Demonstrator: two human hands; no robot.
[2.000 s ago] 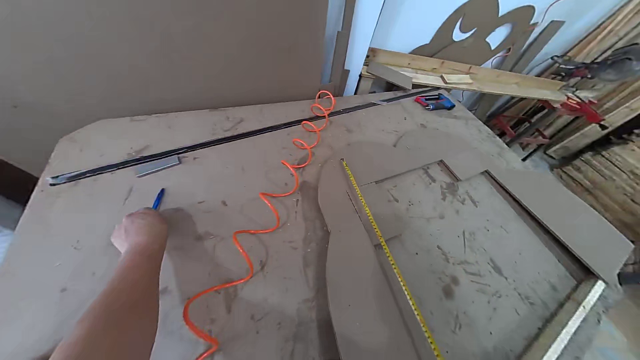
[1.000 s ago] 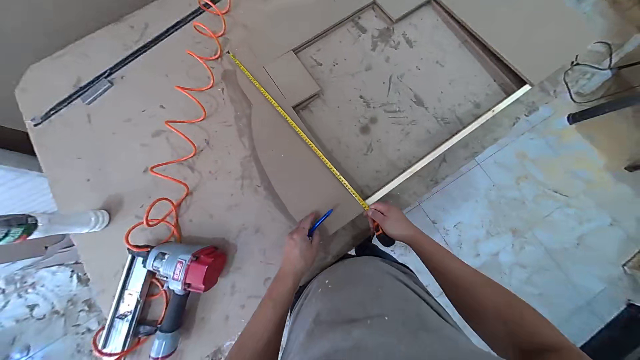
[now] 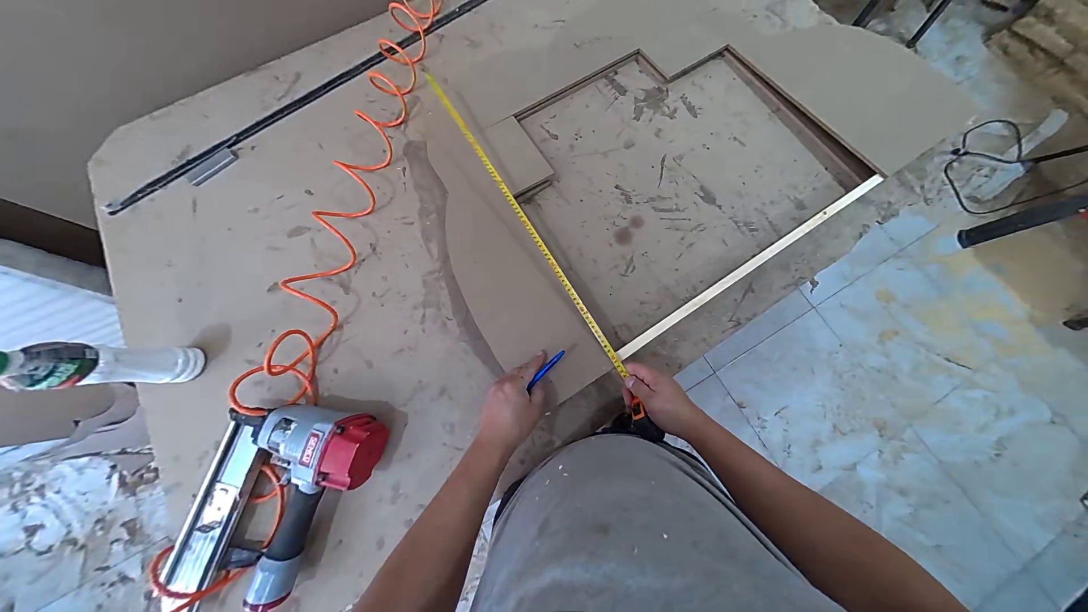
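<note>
My left hand (image 3: pixel 512 406) holds a blue pen (image 3: pixel 546 371) and rests at the near edge of a curved board panel (image 3: pixel 501 280). My right hand (image 3: pixel 661 398) grips the end of a yellow tape measure (image 3: pixel 544 246) beside its dark and orange case (image 3: pixel 636 411). The blade runs away from me across the panel to its far end. A pale wood strip (image 3: pixel 748 265) lies along the near side of the frame opening, its end close to my right hand. Inside the opening the marked tabletop shows.
A red and grey pneumatic nailer (image 3: pixel 297 459) lies at the left with a coiled orange hose (image 3: pixel 340 255). A plastic bottle (image 3: pixel 144 364) lies by the left edge. Behind are a long dark strip (image 3: pixel 280 119) and a small metal piece (image 3: pixel 212 167). A black cable (image 3: pixel 960 161) is at the right.
Two seconds ago only my left hand showed, near the blue pen on the tabletop. Now it holds the pen beside the panel, and my right hand is in view at the tape. The view has swung down.
</note>
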